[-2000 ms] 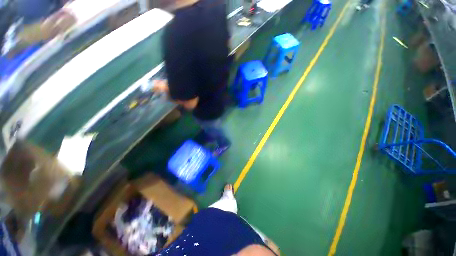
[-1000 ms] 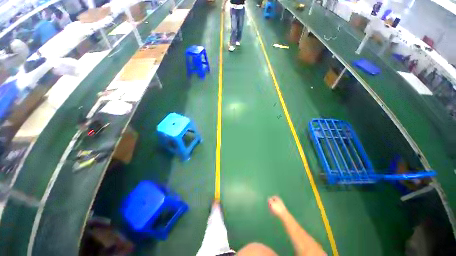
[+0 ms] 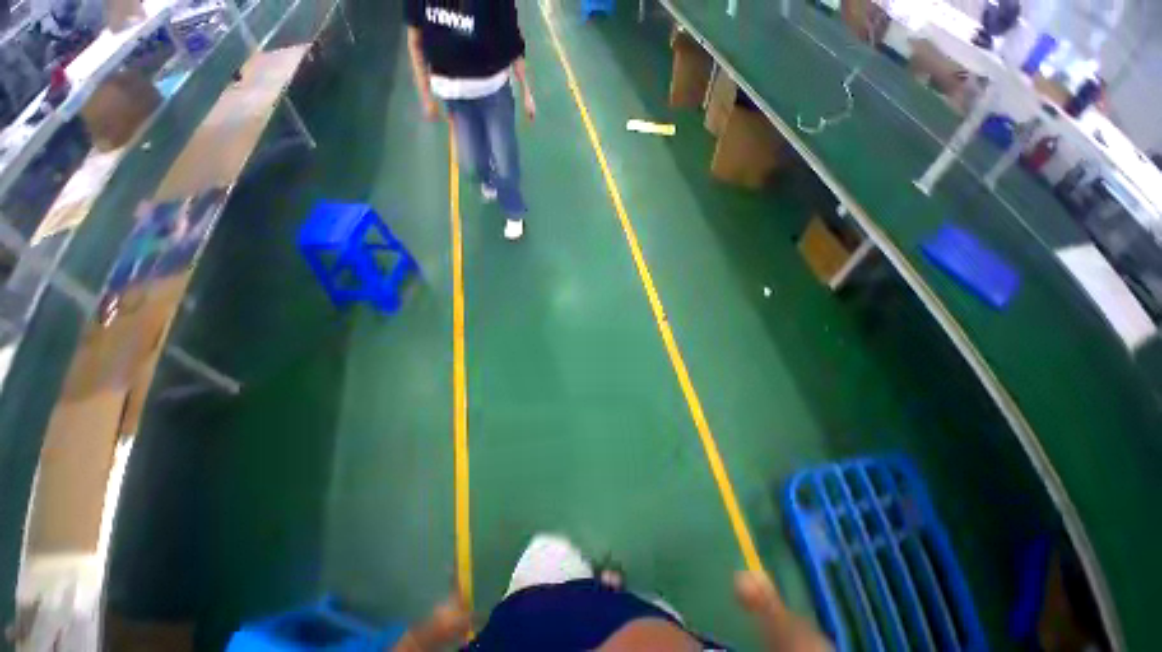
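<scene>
My left hand (image 3: 440, 624) is at the bottom edge, left of my body, small and blurred. My right hand (image 3: 762, 596) is at the bottom edge, right of my body, also blurred. No object shows in either hand, but the fingers are too unclear to read. A blue trolley (image 3: 879, 548) with slats lies on the floor right of my right hand. A light blue stool (image 3: 312, 630) is cut off by the bottom edge, left of my left hand. A darker blue stool (image 3: 351, 248) stands farther ahead on the left.
A person in a black top (image 3: 472, 45) is ahead in the aisle, near the left yellow line (image 3: 459, 382). Green benches run along both sides; a blue plastic piece (image 3: 972, 265) lies on the right bench (image 3: 1045, 369). Cartons (image 3: 745, 147) stand under it. A pale strip (image 3: 650, 127) lies on the floor.
My view has turned from the left bench to the aisle and moved forward along it. The stools and trolley are now lower in view. The person ahead appears closer.
</scene>
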